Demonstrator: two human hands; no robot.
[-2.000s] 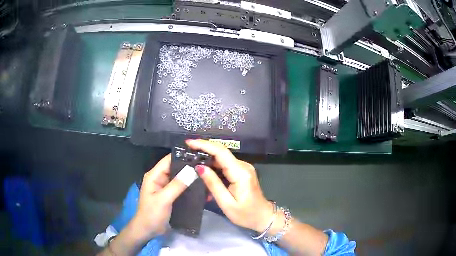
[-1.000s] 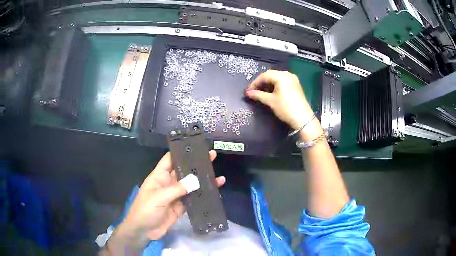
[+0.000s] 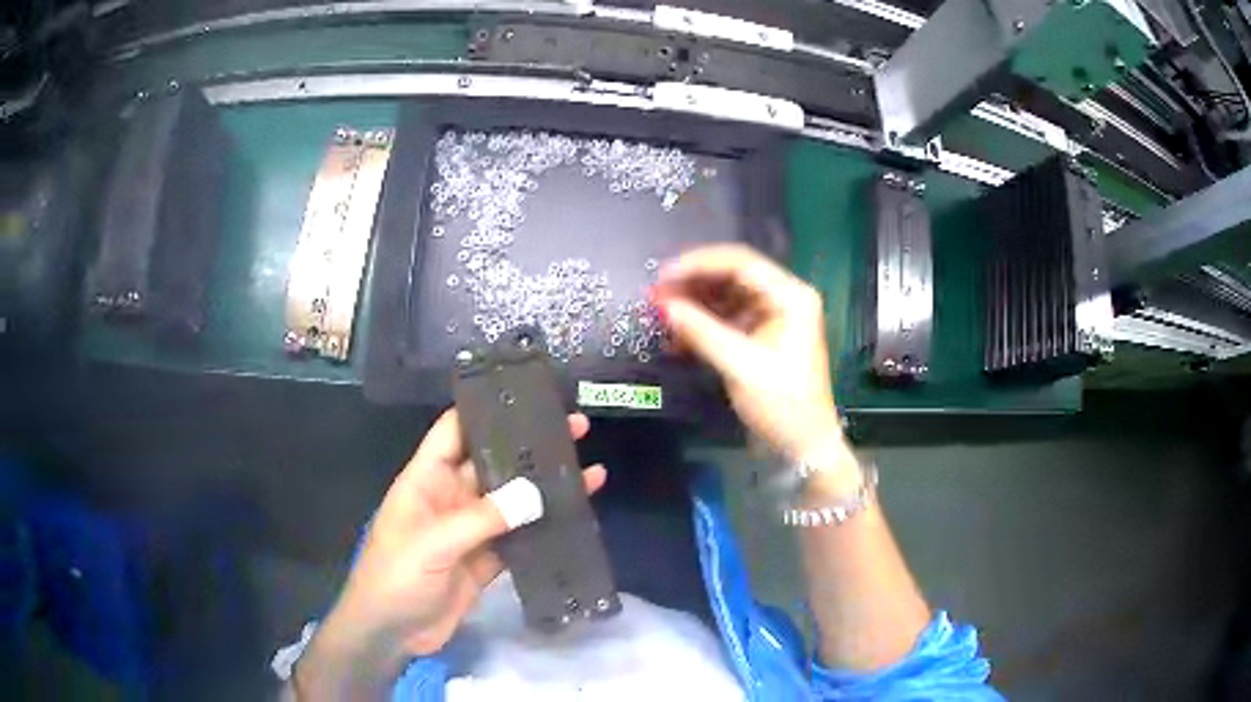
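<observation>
My left hand is shut on a dark grey fixture bar, held tilted in front of the tray's near edge. A white wrap is on the thumb, which lies across the bar. The black parts tray holds many small silver rings, spread along its left, back and near parts. My right hand is over the tray's right near part, thumb and finger close together near the rings. The hand is slightly blurred, and I cannot tell whether a ring is between the fingertips.
A coppery-silver bar lies left of the tray on the green ledge. A dark stack stands at far left. A single dark bar and stacked black fixtures are on the right. Rails run behind; a metal arm overhangs at upper right.
My right hand left the bar in my left hand and reached over the tray, then moved down towards the near rings. My left hand holds the bar with its screw end now in view.
</observation>
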